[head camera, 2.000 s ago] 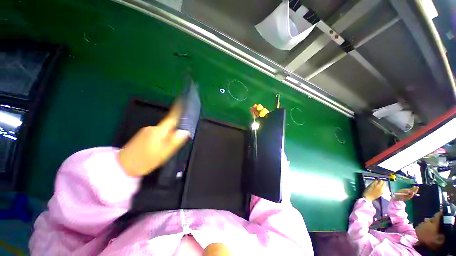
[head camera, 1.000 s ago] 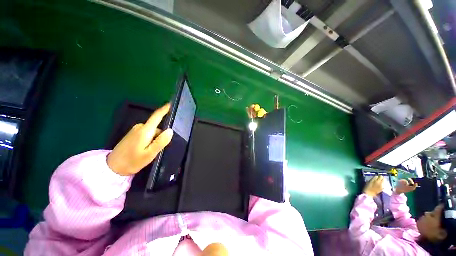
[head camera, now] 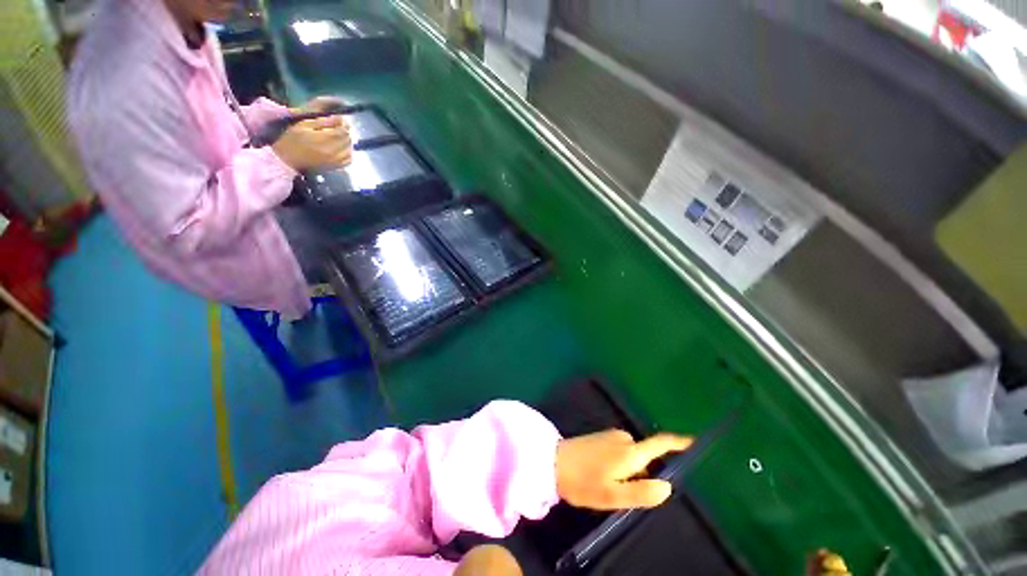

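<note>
My left hand [head camera: 614,470] grips the long edge of a dark tablet [head camera: 653,495], which is tilted up and seen nearly edge-on, so its screen is hidden. The tablet is over a matt black carrier tray [head camera: 681,546] on the green mat at the bottom of the view. Only the yellow-covered fingertips of my right hand [head camera: 828,563] show at the bottom edge. The rest of that hand is cut off, and I cannot tell what it holds. A small thin item [head camera: 885,556] stands beside those fingertips.
A tray with two dark, reflective tablets [head camera: 402,279] lies to the left. Beyond it, a person in a pink smock [head camera: 186,169] handles a dark slab over another tray. A metal rail [head camera: 721,298] and instruction sheet [head camera: 730,208] are at the rear. A blue stool [head camera: 304,360] is below.
The view has swung left, bringing in the left neighbour and waiting tablets. The right neighbour and the right-hand tablet have left view. My left hand still holds its tablet, now seen nearly edge-on.
</note>
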